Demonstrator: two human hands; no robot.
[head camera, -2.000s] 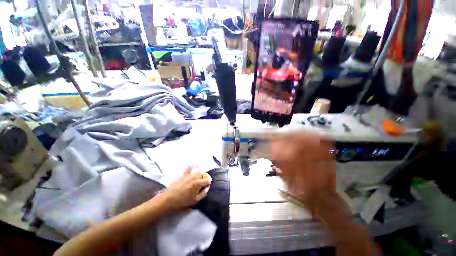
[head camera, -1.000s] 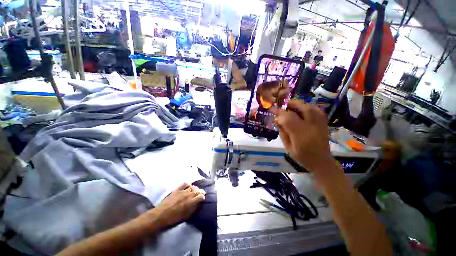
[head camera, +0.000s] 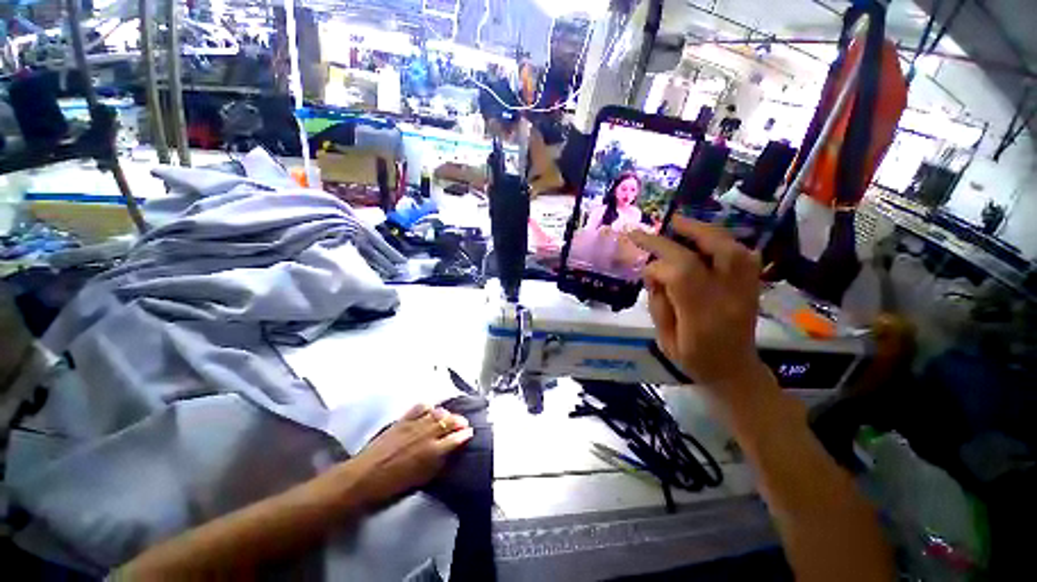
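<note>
A smartphone (head camera: 629, 199) stands upright above the sewing machine head (head camera: 603, 350), its screen lit with a picture of a person. My right hand (head camera: 707, 298) is raised at the phone's lower right, a finger at or just in front of the screen; it holds nothing. My left hand (head camera: 419, 441) lies on a black panel (head camera: 472, 483) left of the needle, fingers together; whether it pinches the cloth is hidden. Light grey cloth (head camera: 216, 330) is heaped to the left and joins the black panel near my left forearm. The presser foot area (head camera: 530, 392) is small and unclear.
Black strips (head camera: 660, 443) lie tangled under the machine arm, with a thin yellow-green piece (head camera: 620, 457) beside them. An orange item (head camera: 814, 323) sits on the machine's right end. Thread cones and an orange hanging thing (head camera: 862, 125) are behind. A person (head camera: 565, 51) shows at the back.
My right hand has moved from above the machine arm up to the phone. The phone's picture has changed. The view has shifted, and the black strips now show. My left hand stays on the black panel.
</note>
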